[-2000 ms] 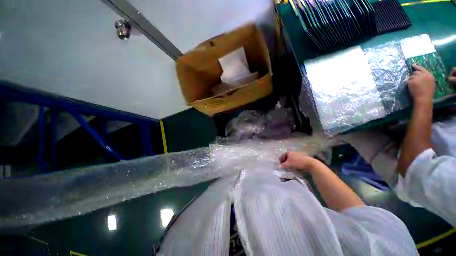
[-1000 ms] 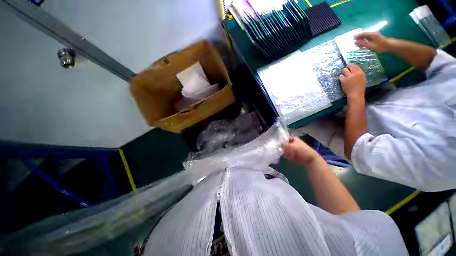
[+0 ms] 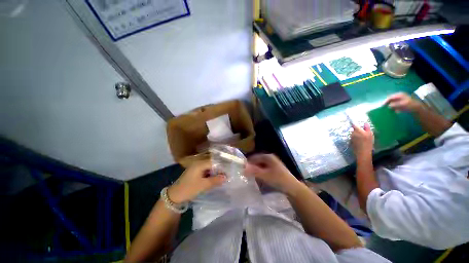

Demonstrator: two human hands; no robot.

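Clear shiny bubble wrap (image 3: pixel 234 187) lies across my lap and rises between my two hands in front of my chest. My left hand (image 3: pixel 193 182), with a beaded bracelet at the wrist, pinches the wrap at its left side. My right hand (image 3: pixel 270 172), slightly blurred, holds the wrap at its right side. The raised edge of the wrap curves up between the hands, in front of the box. The fingertips of both hands are partly hidden.
An open cardboard box (image 3: pixel 177 136) with white sheets (image 3: pixel 220 128) stands by the white door (image 3: pixel 154 61). At right, a co-worker (image 3: pixel 421 190) holds a green board (image 3: pixel 388 126) over the green bench. Upright dark boards (image 3: pixel 298 100) and flat silvery sheets (image 3: pixel 313 146) are on the bench.
My left hand has come into view and holds the wrap. My right hand has moved left and up. The long strip at left is out of view. The view has tilted up, showing the notice and shelf.
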